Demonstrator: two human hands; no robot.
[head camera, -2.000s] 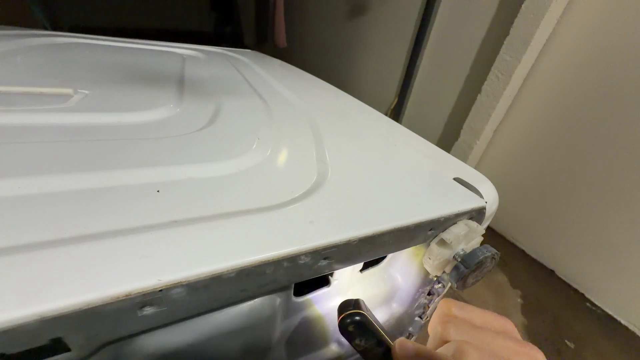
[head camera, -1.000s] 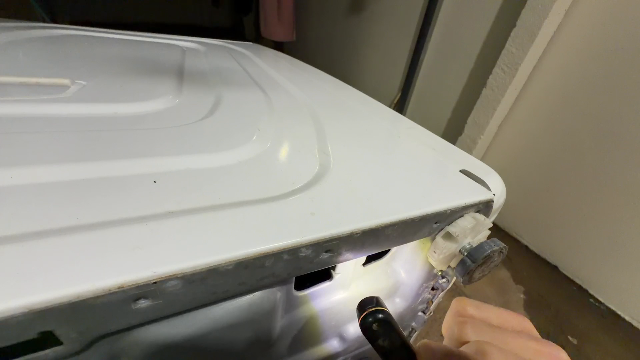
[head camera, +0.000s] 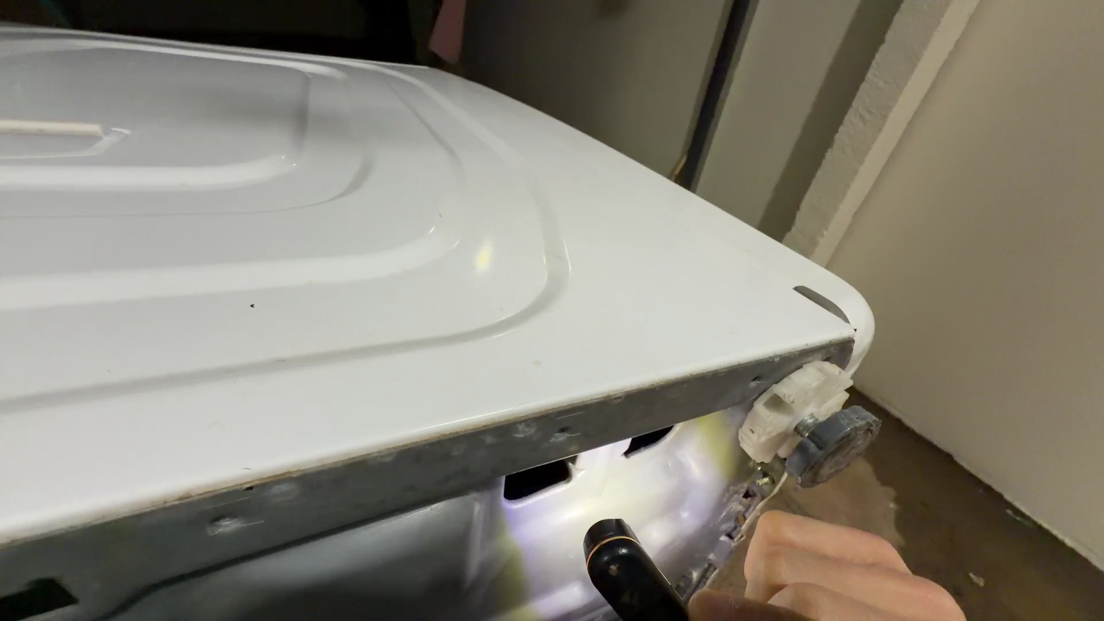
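A hand at the bottom right, seemingly my right hand (head camera: 837, 569), holds a small black flashlight (head camera: 625, 561) with a thin orange ring near its head. Its beam lights the inner metal panel (head camera: 638, 492) below the edge of a large white appliance cabinet (head camera: 388, 259). A bare metal flange (head camera: 414, 461) runs along that edge. Just above the hand, a white plastic bracket (head camera: 789, 410) and a round grey levelling foot (head camera: 832, 447) stick out at the cabinet's corner. My left hand is out of view.
A pale wall (head camera: 1009, 285) rises on the right above a brown, stained floor (head camera: 966, 509). Behind the cabinet are a dark upright pole (head camera: 716, 95) and a pink cloth-like thing (head camera: 448, 30). Dark openings pierce the inner panel under the flange.
The flashlight's head has shifted right, away from where it was two seconds ago, and still lights the inner panel. The hand remains closed around it.
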